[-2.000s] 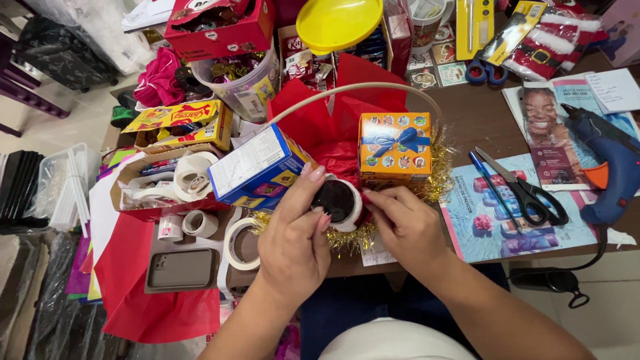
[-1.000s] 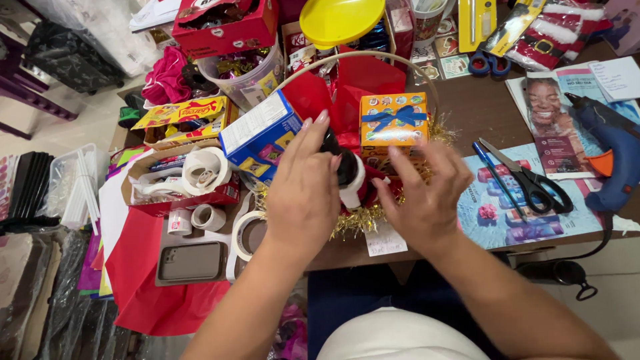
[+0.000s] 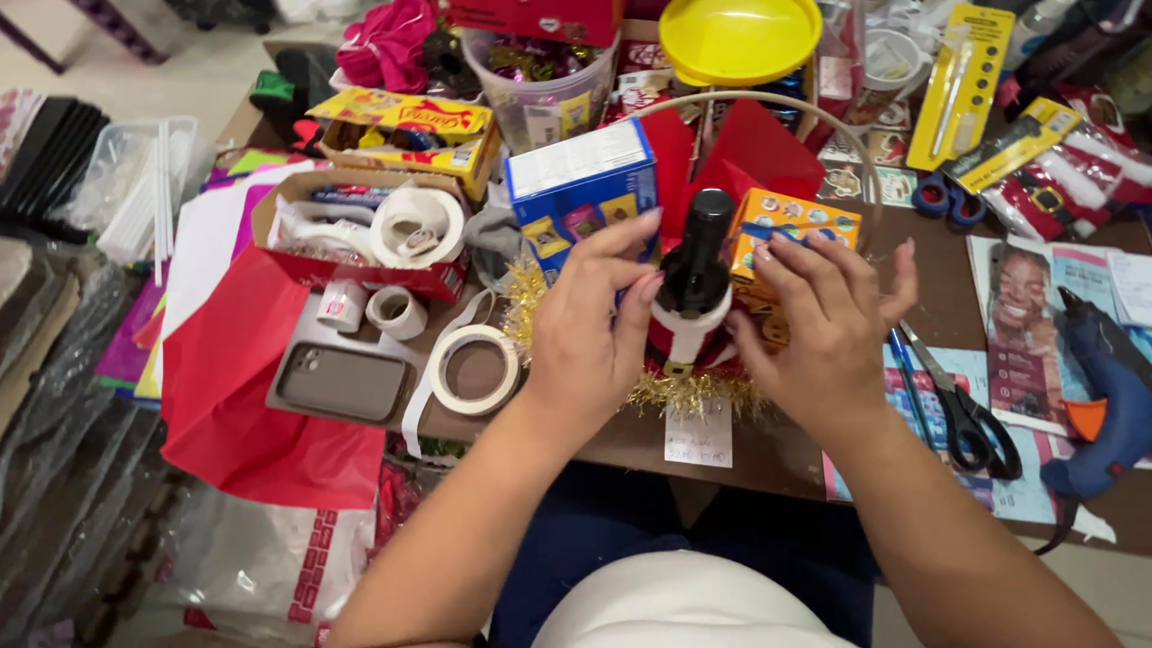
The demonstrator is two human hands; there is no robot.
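A dark bottle dressed in a small red and white cloth suit stands in the middle of a gift basket with a thin arched handle. My left hand is at the bottle's left side, thumb and fingers slightly bent; whether it touches is unclear. My right hand is spread at the other side, its fingers over the blue bow on an orange box. A blue box leans behind my left hand. Red paper stands up at the back, and gold tinsel rings the basket's front.
Masking tape, a phone case and a carton of tape rolls lie to the left. At the right are black scissors, a blue pen and a blue glue gun. A yellow lid sits behind the basket.
Two seconds ago both hands were close together at the bottle, whose dark top pointed toward me; now it stands more upright and the hands are apart on either side.
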